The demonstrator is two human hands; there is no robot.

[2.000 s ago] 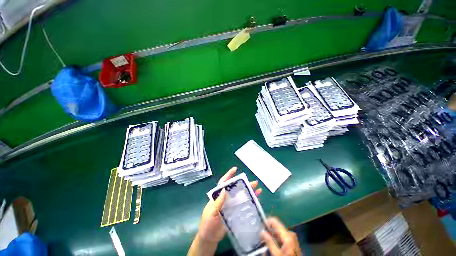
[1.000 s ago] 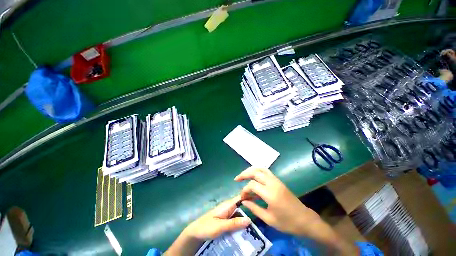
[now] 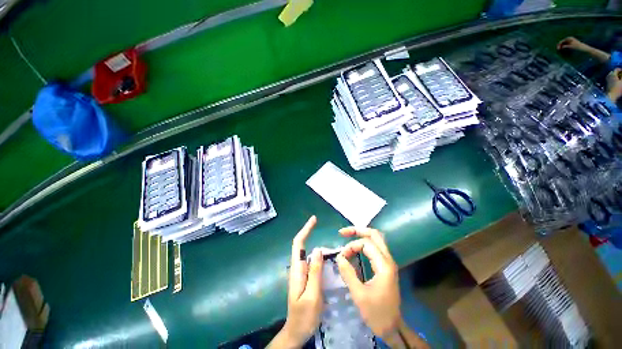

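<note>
A phone-shaped piece (image 3: 339,310) with a dark outline and grey rounded patches lies upright near my body at the bottom centre. My left hand (image 3: 305,290) is at its upper left edge, with thumb and fingers spread around the top corner. My right hand (image 3: 374,283) is at its upper right, thumb and fingertip pinching at the top end. A small dark part shows at the top end between my hands; its exact shape is unclear. The lower end of the piece is cut off by the picture's edge.
White blank cards (image 3: 346,193) lie beyond my hands, with dark blue scissors (image 3: 452,206) to their right. Patterned stacks stand left (image 3: 221,178) and right (image 3: 372,95). A yellow ruled sheet (image 3: 149,262), clear plastic (image 3: 545,136), an open carton (image 3: 481,317) and another person's hand (image 3: 575,43) also show.
My right hand has come down from above the piece to its top end. My left hand has turned more upright at the left edge, and more of the piece shows.
</note>
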